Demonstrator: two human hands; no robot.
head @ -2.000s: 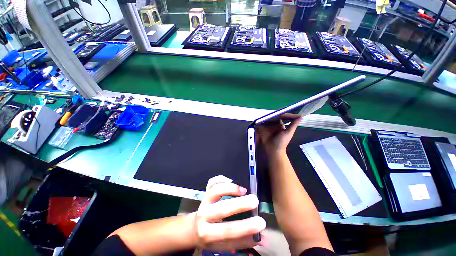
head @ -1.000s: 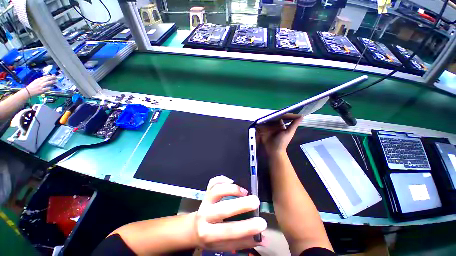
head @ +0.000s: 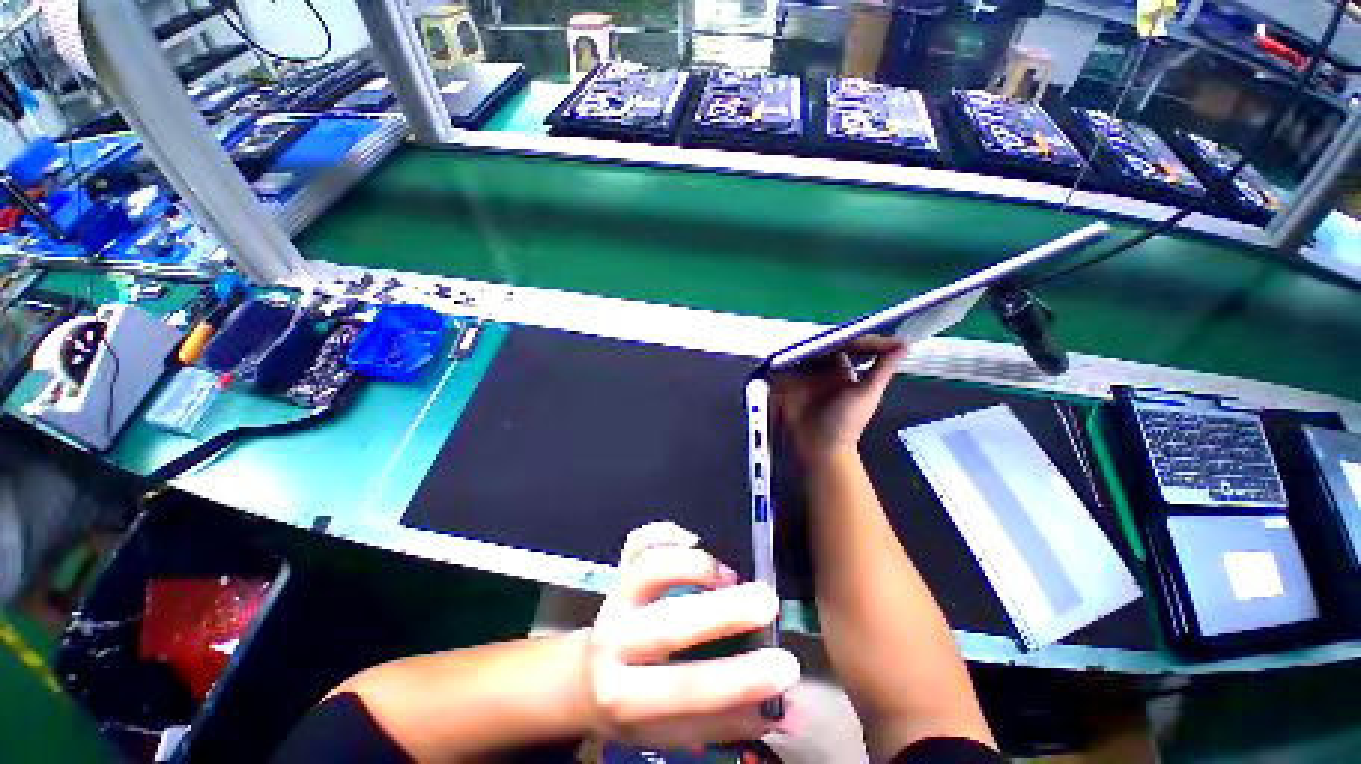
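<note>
An opened laptop (head: 764, 493) is held up on edge over the black mat (head: 582, 433). Its side edge with ports faces me, and its lid slants up to the right. My left hand (head: 679, 642) grips the near end of the base, fingers around the edge. My right hand (head: 839, 400) is behind the laptop near the hinge and holds it there; its fingers are partly hidden. A silver panel (head: 1021, 523) lies flat on the mat to the right of my right forearm.
Black trays with laptop parts (head: 1212, 448) stand at the right end. A small black device (head: 1028, 329) hangs on a cable behind the lid. A blue bin (head: 397, 342) and a white dispenser (head: 93, 373) are at left. Opened units (head: 881, 120) line the rear shelf. A black waste bin (head: 261, 634) is at lower left.
Another person's hand, seen at the far left a second ago, is out of view. The laptop and both my hands have hardly moved; the view shifts slightly.
</note>
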